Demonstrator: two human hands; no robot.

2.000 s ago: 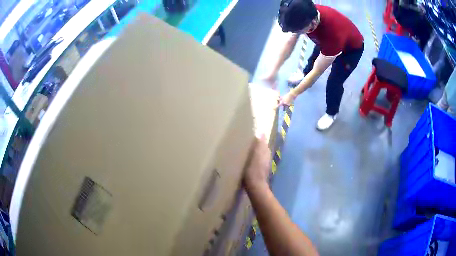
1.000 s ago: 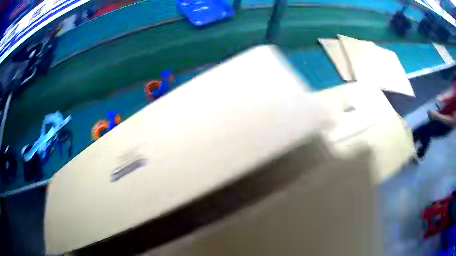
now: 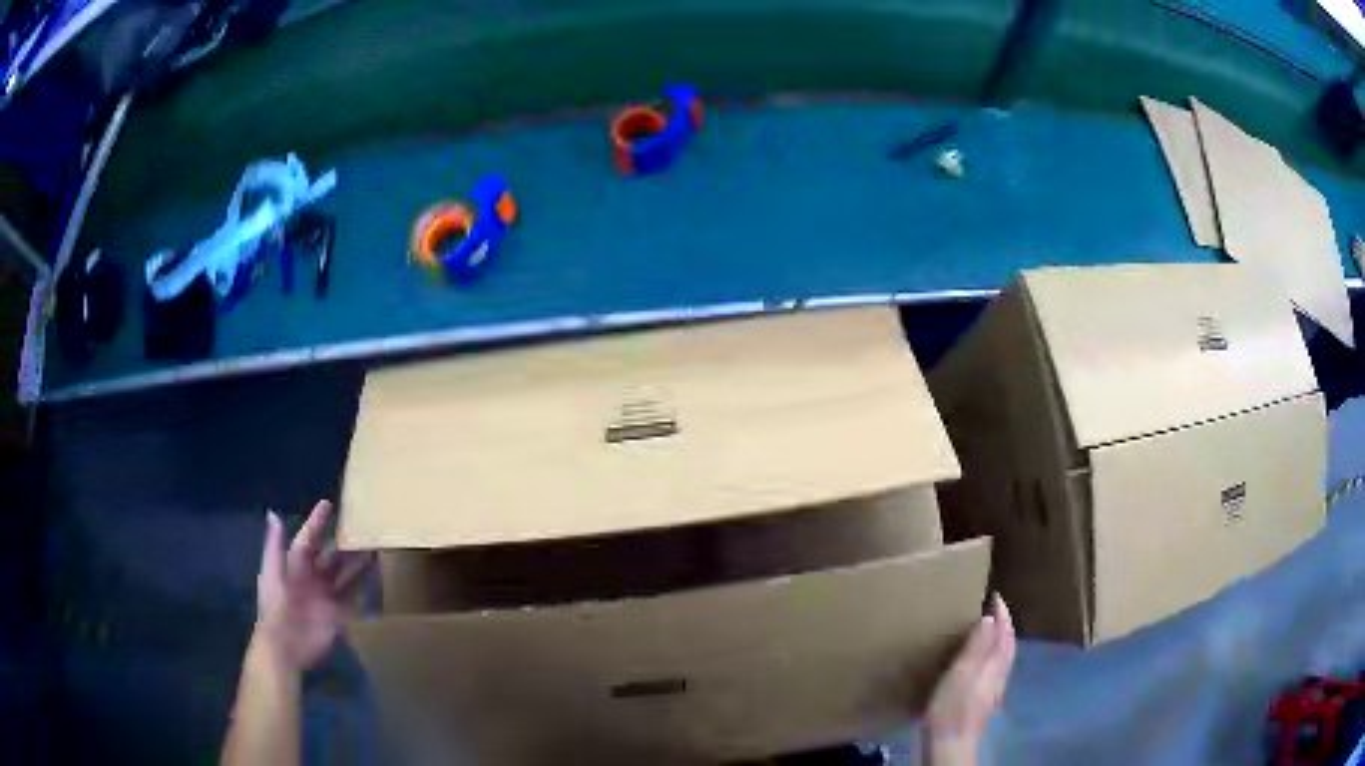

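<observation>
A tan shipping carton point(image 3: 644, 464) stands in front of me, beside the bench. Its two long top flaps are partly raised, with a dark gap between them. Each flap has a small printed block. My left hand point(image 3: 307, 591) is at the carton's left end, fingers spread; I cannot tell whether it presses on the carton. My right hand point(image 3: 973, 673) is against the right end, near the front flap's corner, its lower part cut off by the bottom edge.
A second carton point(image 3: 1183, 359) stands at the right, its top flaps meeting at a seam. The green-blue bench point(image 3: 779, 225) holds two tape guns point(image 3: 464, 237), pale-blue label strip point(image 3: 247, 225), a black pouch point(image 3: 180, 322) and cardboard sheets point(image 3: 1272, 202). A red stool point(image 3: 1317, 718) is at lower right.
The view has swung from the aisle to the bench. The near carton now sits level with its flaps parted. Both hands are now visible at its ends. The other person is out of view.
</observation>
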